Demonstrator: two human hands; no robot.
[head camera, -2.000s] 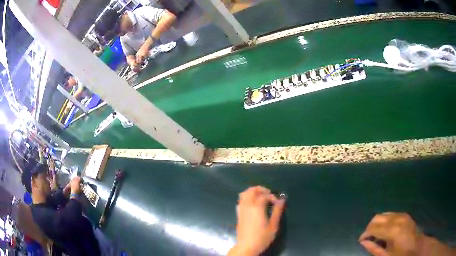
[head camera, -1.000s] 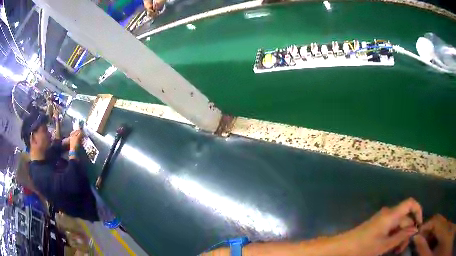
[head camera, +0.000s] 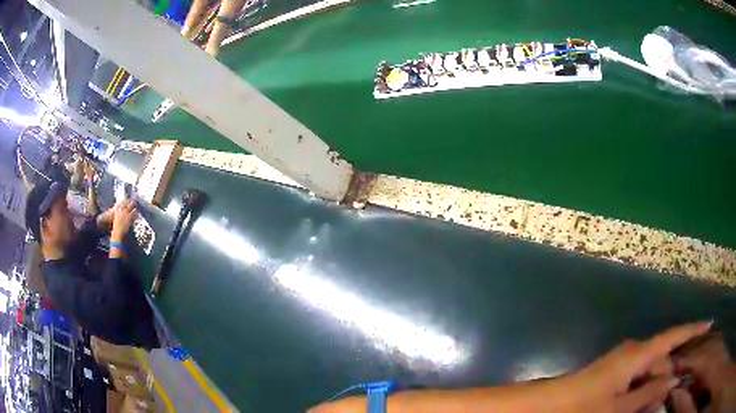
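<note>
My left hand (head camera: 646, 371) is at the lower right, its forearm crossing the bottom edge with a blue wristband (head camera: 379, 395). My right hand (head camera: 712, 367) is beside it, cut off by the right edge. The fingers of both hands meet. A tiny greyish spot shows between them, too blurred to name. The open power strip housing (head camera: 492, 79) lies on the green conveyor, away from my hands. It holds white and dark parts, a round yellow-topped part (head camera: 396, 78) at its left end and coloured wires at its right end. A white cord runs to a clear plastic bag (head camera: 710, 68).
A speckled cream rail (head camera: 516, 218) separates the conveyor (head camera: 484, 137) from the dark bench (head camera: 266, 323). A white post (head camera: 242, 105) rises from the rail. A long black object (head camera: 173, 242) and a brown box (head camera: 157, 173) lie left. A person works at far left; another's arms show across the conveyor.
My hands were apart and have come together at the lower right. The power strip has shifted left along the conveyor relative to the post. The view has also turned.
</note>
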